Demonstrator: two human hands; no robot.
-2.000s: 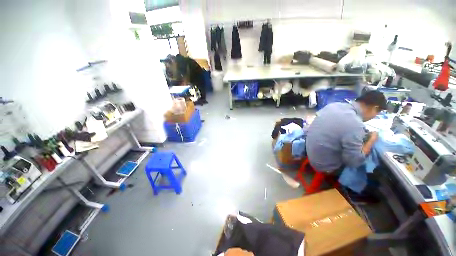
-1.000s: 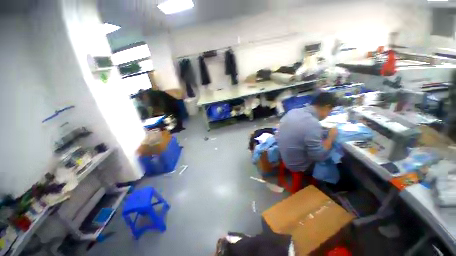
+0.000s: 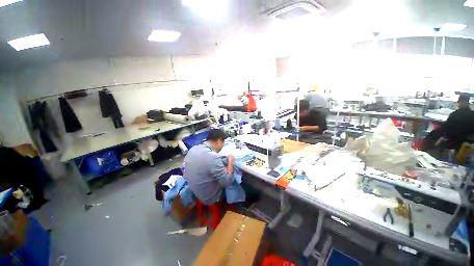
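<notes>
Neither of my hands shows in the head view. Nearest in front of me is the white sewing table, with a long sewing machine at the right. Small dark pliers or snips lie on the table beside that machine. White sheets and clear plastic lie heaped in the middle of the table. A large cream bundle stands behind them. A brown cardboard box is on the floor by the table.
A seated person in grey works on light blue cloth at the same row. A red stool edge shows at the bottom. Other people are at machines further back. A long table stands by the wall, below hanging dark garments. Blue crates are at lower left.
The view has swung right and up. The blue stool and the dark cloth at the bottom have left the picture. The right sewing table and ceiling have come into view.
</notes>
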